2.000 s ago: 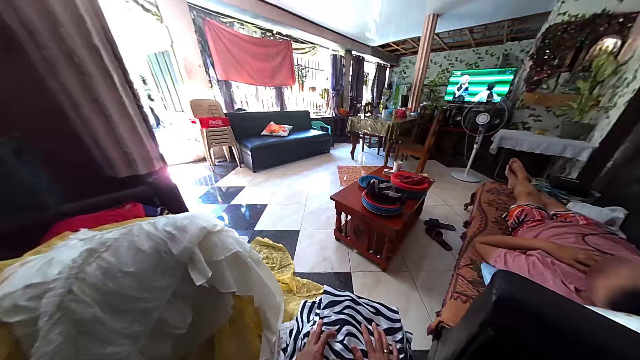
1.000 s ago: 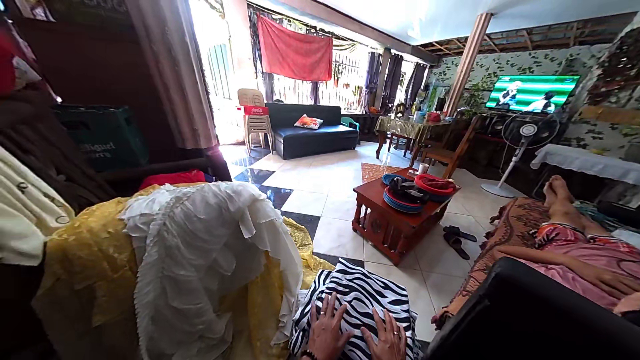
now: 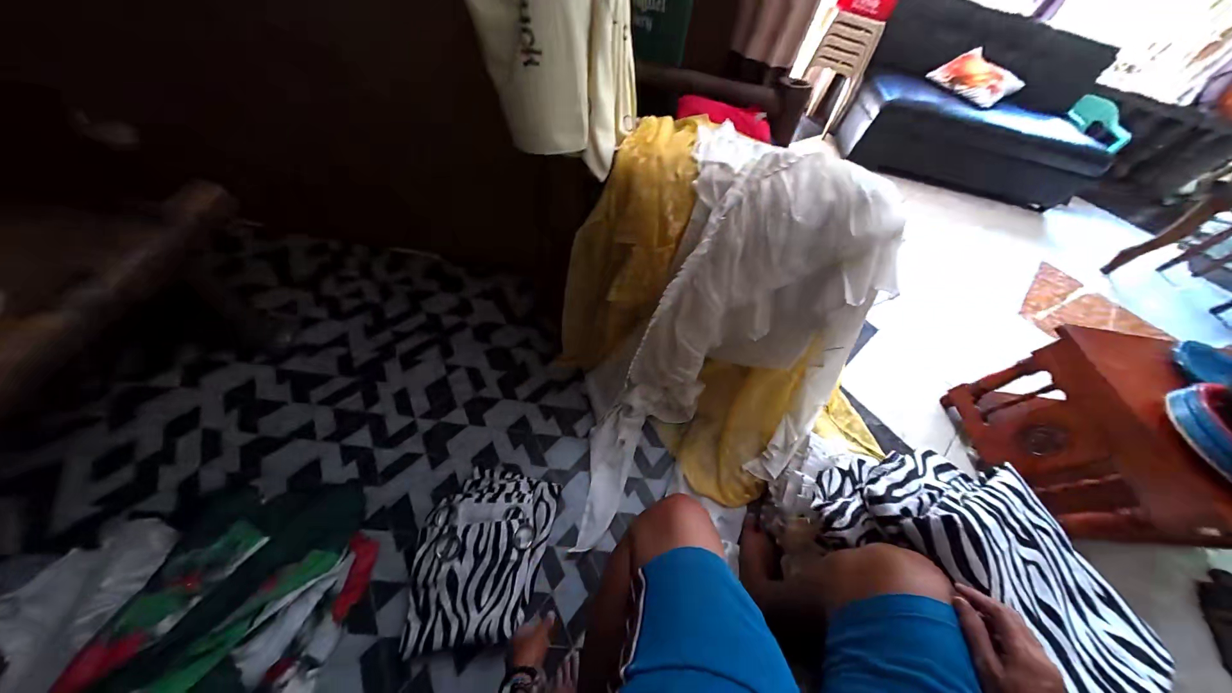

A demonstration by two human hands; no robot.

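Observation:
My right hand (image 3: 1006, 640) lies by the hem of the blue shorts at my right knee, beside a black-and-white zebra-striped cloth (image 3: 1049, 568); no grip on the cloth shows. My left hand (image 3: 534, 645), with a dark band at the wrist, is low in the head view, partly cut off and blurred. It is just below a folded zebra-striped cloth with metal rings (image 3: 481, 558), which lies on the patterned floor. Whether its fingers hold anything cannot be told. White ruffled fabric (image 3: 770, 250) and yellow fabric (image 3: 630, 245) hang over a support hidden beneath them.
Green, red and white fabrics (image 3: 221, 597) lie on the floor at lower left. A reddish wooden table (image 3: 1107, 423) stands at right. Cream cloth (image 3: 549, 87) hangs above. Farther back are a dark sofa (image 3: 982, 125) and stacked plastic chairs (image 3: 842, 58).
The view has swung strongly left and down. Both hands lay on the zebra-striped cloth before; my left hand has moved away from it to the left, near the folded one.

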